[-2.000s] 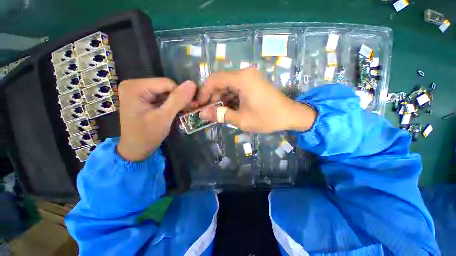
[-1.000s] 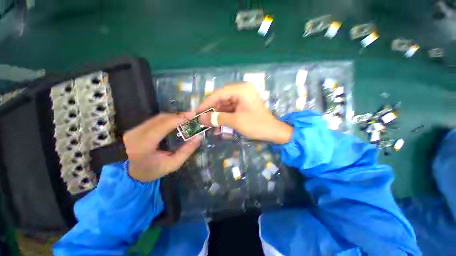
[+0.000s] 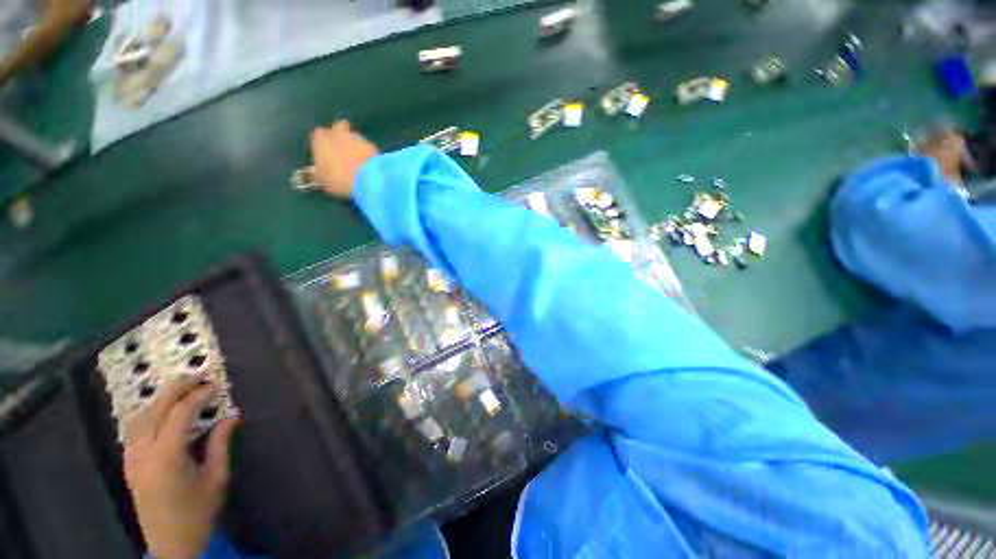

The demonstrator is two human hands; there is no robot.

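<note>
My right hand [image 3: 343,158] is stretched far forward over the green mat, its fingertips on a part-assembled unit [image 3: 306,178] at the mat's surface. My left hand [image 3: 178,464] is over the black foam tray [image 3: 295,420] at the lower left. Its thumb and fingers are around one of the pale housings [image 3: 140,366], which stand in columns with dark spots; whether it grips one is unclear. The clear blister tray [image 3: 410,360] holds boards with white cells, partly hidden under my right sleeve.
Part-assembled units [image 3: 548,117] lie in a spaced row across the mat, with more housings [image 3: 440,59] behind. A loose pile of boards [image 3: 704,229] is right of the clear tray. A white sheet [image 3: 251,55] is at the far left. Another person's sleeve [image 3: 912,235] and hand are at the right.
My hands have parted from the housing with its board between them. My right hand has gone forward and left; my left has moved down to the foam tray. The view has turned left.
</note>
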